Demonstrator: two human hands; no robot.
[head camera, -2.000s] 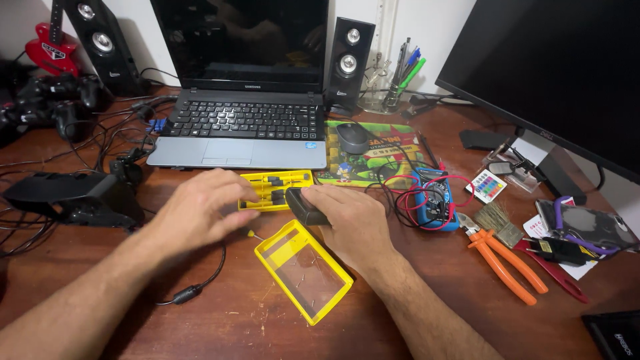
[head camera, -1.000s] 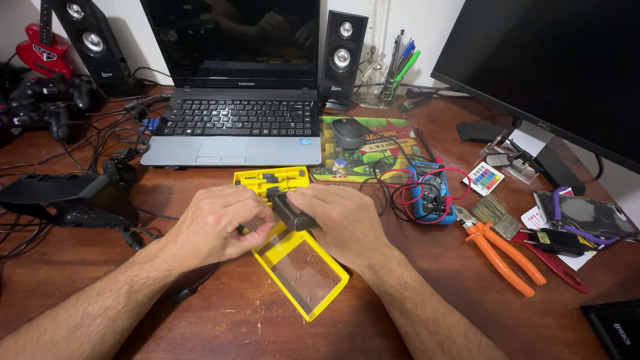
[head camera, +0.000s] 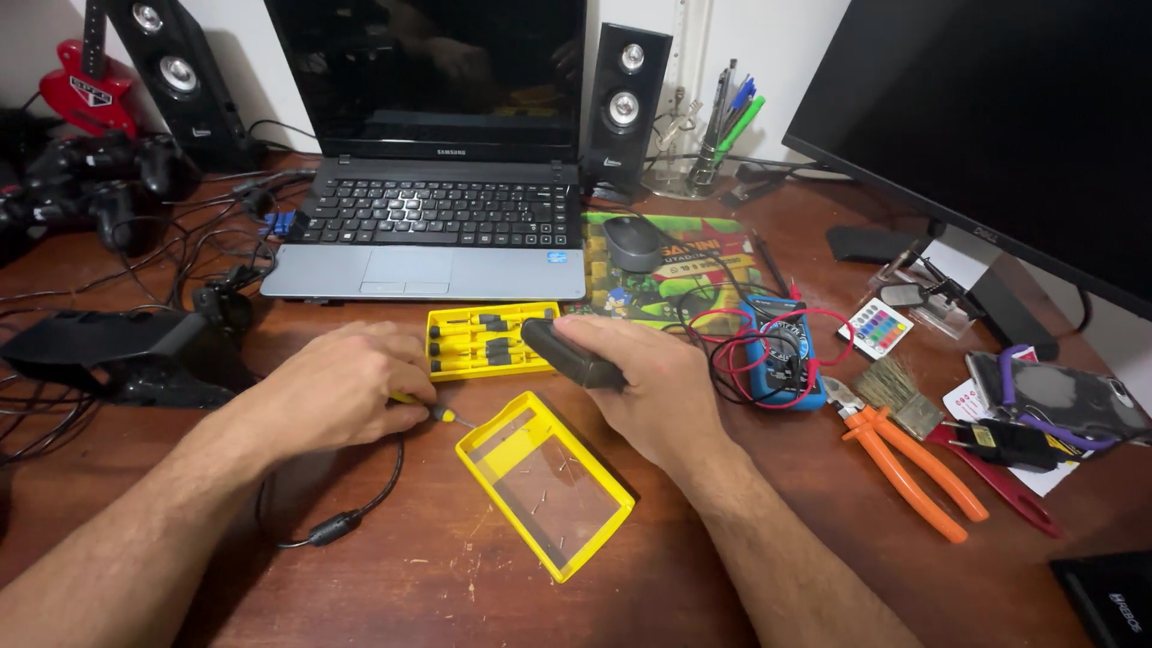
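Note:
My left hand (head camera: 364, 387) is low over the desk with its fingers closed on a small yellow-handled screwdriver (head camera: 443, 414), whose thin shaft points right toward a yellow plastic case lid. That lid (head camera: 612, 517) has a clear window and lies tilted on the wood, with several small screws in it. In my right hand (head camera: 643, 360) is a black plastic device (head camera: 576, 355), held above the lid's upper right; its exact kind cannot be told. Behind it, partly covered, a yellow screwdriver case (head camera: 450, 371) holds several precision screwdrivers with black and yellow handles.
A laptop (head camera: 423, 270) stands behind the case, with a mouse (head camera: 632, 243) on a colourful pad. To the right lie a blue multimeter (head camera: 783, 360) with tangled leads, orange-handled pliers (head camera: 909, 468) and a brush (head camera: 900, 396). Cables and a black plastic housing (head camera: 126, 355) occupy the left.
My left hand has moved left, away from the black device, and the screwdriver now shows at its fingertips. My right hand still holds the device.

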